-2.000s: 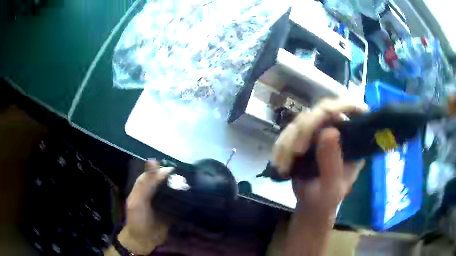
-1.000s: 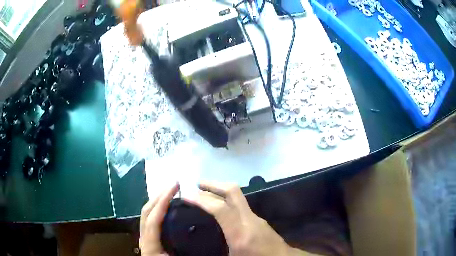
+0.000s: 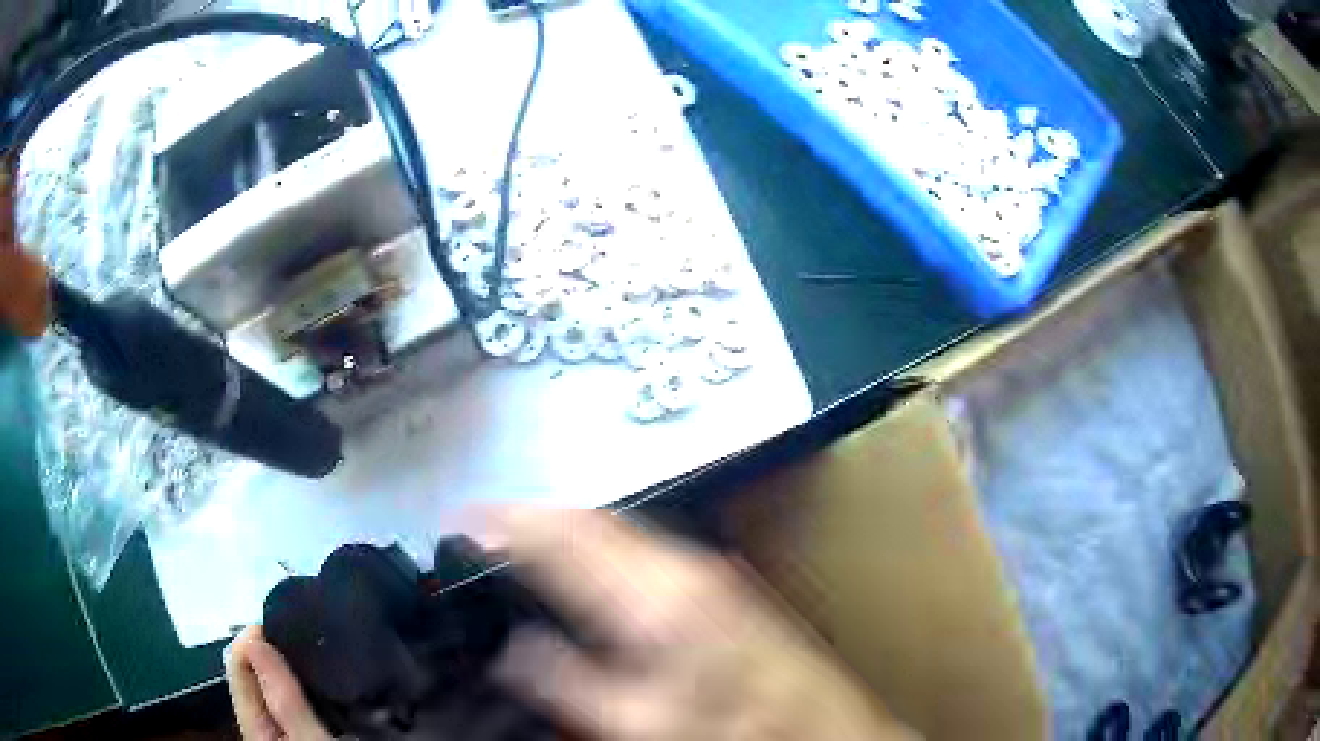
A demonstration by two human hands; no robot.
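A black housing (image 3: pixel 340 630) with rounded parts is at the bottom, by the bench's front edge. My left hand (image 3: pixel 272 692) is partly cut off by the lower edge, its fingers around the housing's left side. My right hand (image 3: pixel 652 623) is blurred on the housing's right side, with dark parts between fingers and thumb; its grip cannot be told. The electric screwdriver (image 3: pixel 203 384) hangs at the left with nobody holding it, its tip hidden or too blurred to see.
The screw feeder (image 3: pixel 290 217) stands on the white board (image 3: pixel 536 434), beside loose white retainers (image 3: pixel 572 340). A bag of white parts (image 3: pixel 87 188) is at left. A blue tray (image 3: pixel 854 167) of white parts is behind. An open carton (image 3: pixel 869 565) with liner and black pieces is at right.
The view has turned right, bringing the carton into view. My right hand, which held the screwdriver two seconds ago, is off it and at the housing. The housing now shows several rounded parts.
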